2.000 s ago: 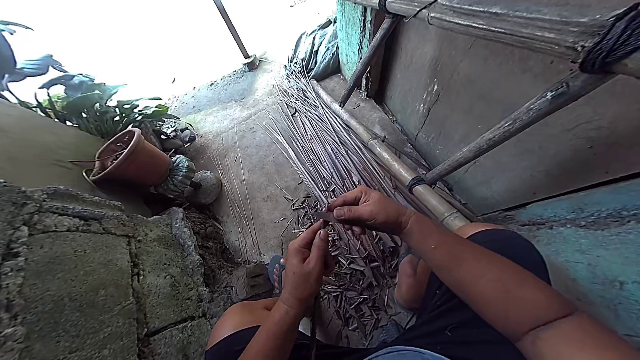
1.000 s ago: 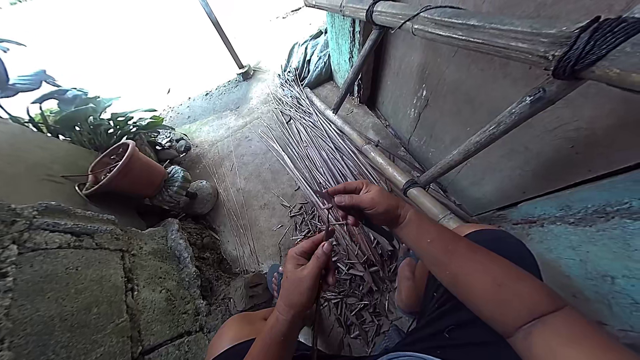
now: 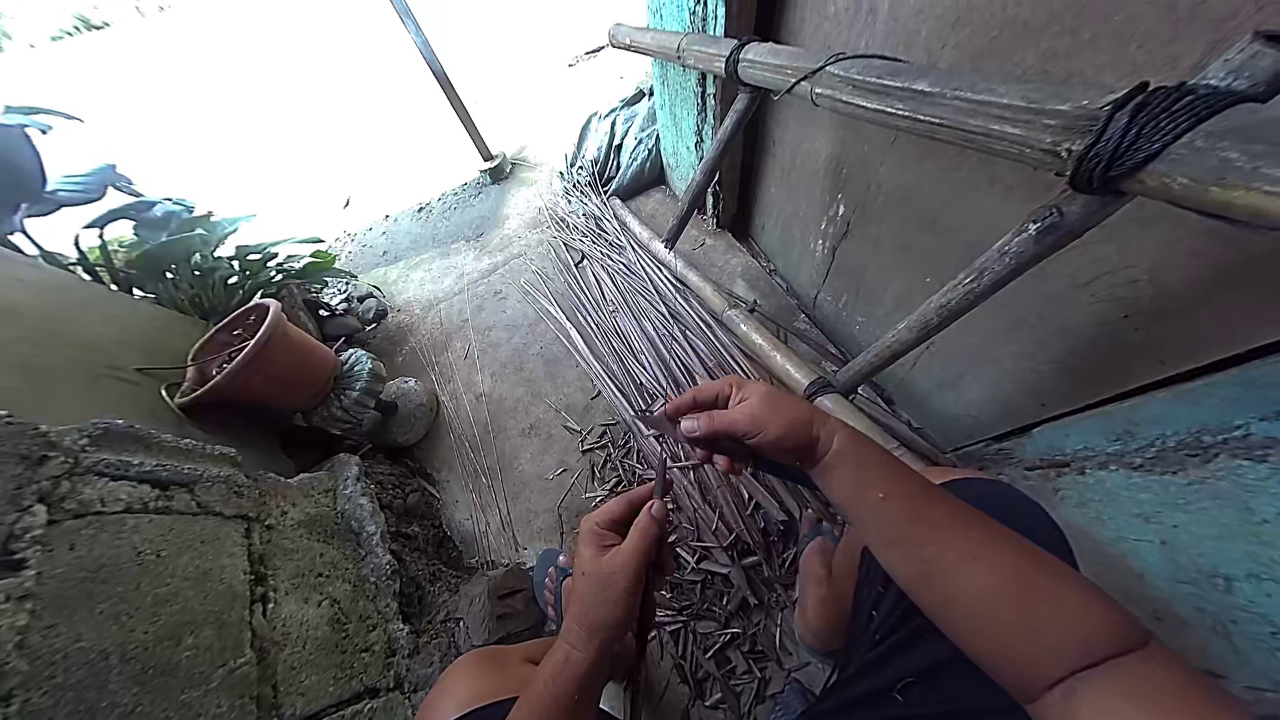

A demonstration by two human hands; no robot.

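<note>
My left hand (image 3: 617,560) is closed around a thin dark stalk (image 3: 660,478), whose tip points up between thumb and fingers. Just above and to the right, my right hand (image 3: 748,425) grips a knife; its short pointed blade (image 3: 658,424) sticks out to the left, and part of the tool is hidden by the fingers. The blade and the stalk's tip are close but apart. Behind the hands, a long bundle of thin, pale stalks (image 3: 640,310) lies on the concrete floor. Short cut pieces (image 3: 725,610) are heaped below, between my feet.
At right a bamboo rail (image 3: 900,105) lashed with black cord slants above a lower bamboo pole (image 3: 765,345). A terracotta pot (image 3: 290,365), a round stone (image 3: 405,411) and a mossy block wall (image 3: 140,590) are at left. A plastic sack (image 3: 625,145) lies beyond the stalks.
My hands were close together at the stalk's tip two seconds ago; they have moved apart, the left hand now lower. Both have kept their hold.
</note>
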